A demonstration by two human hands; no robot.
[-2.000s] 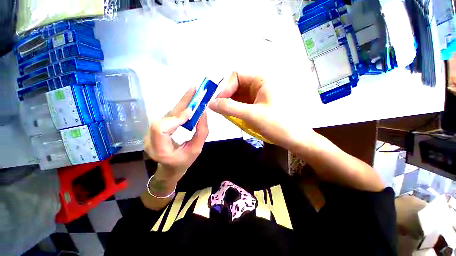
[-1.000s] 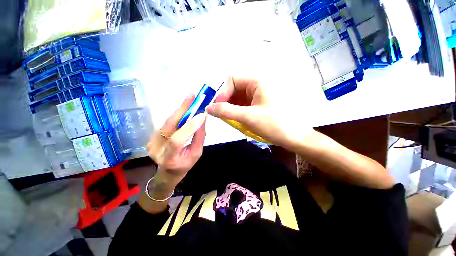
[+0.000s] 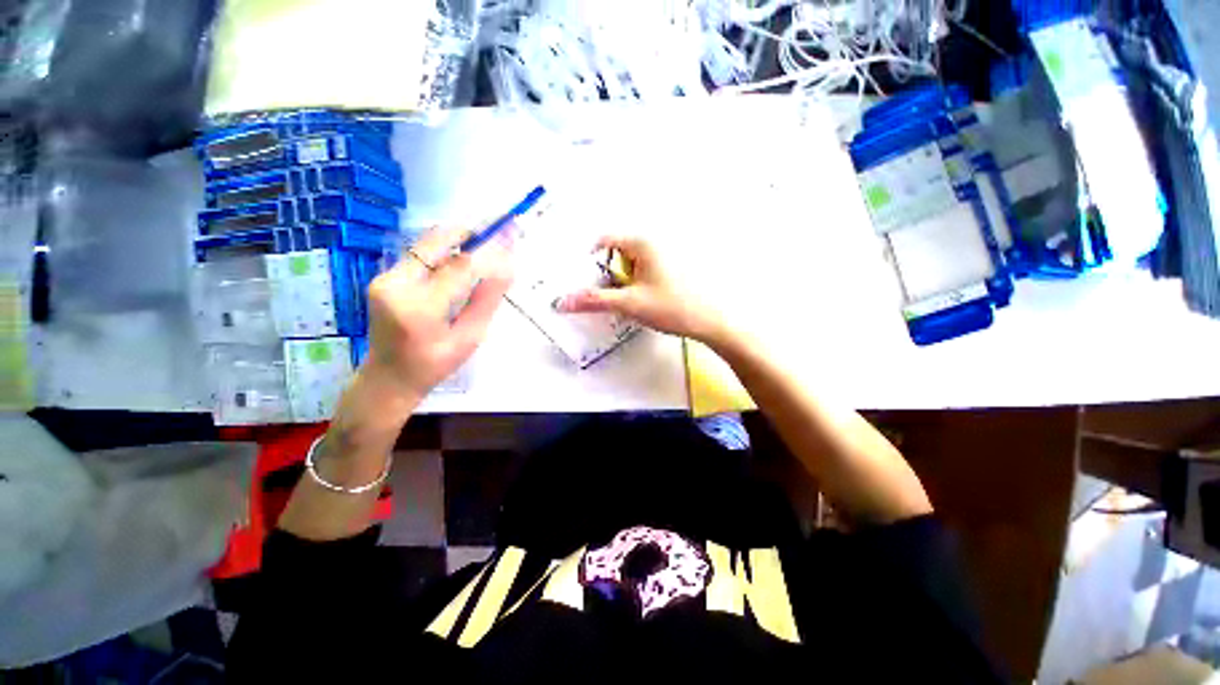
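Note:
My left hand (image 3: 431,305) holds a blue-edged cable box (image 3: 506,221) tilted, its edge towards the camera, over the white tabletop. My right hand (image 3: 645,297) is to its right, thumb and fingertips spread around a small yellow and dark pick or blade (?) (image 3: 618,266). Under and between the hands is a white flat piece with a thin dark edge (image 3: 585,343); glare hides whether it is a box or a sheet. A yellow sticker sheet (?) (image 3: 717,380) lies at the table's front edge, partly behind my right forearm. No seal sticker can be made out.
Blue-edged packed boxes (image 3: 311,284) are piled at left, with yellow sheets in clear film (image 3: 321,56) behind. White cables (image 3: 816,43) are heaped at the back. More blue and white boxes (image 3: 923,214) lie at right. A red stool (image 3: 274,498) is below the table at left.
The hands have moved apart. The box has shifted from between both hands to my left hand alone. The white piece now shows below them. The view has shifted, showing more cables.

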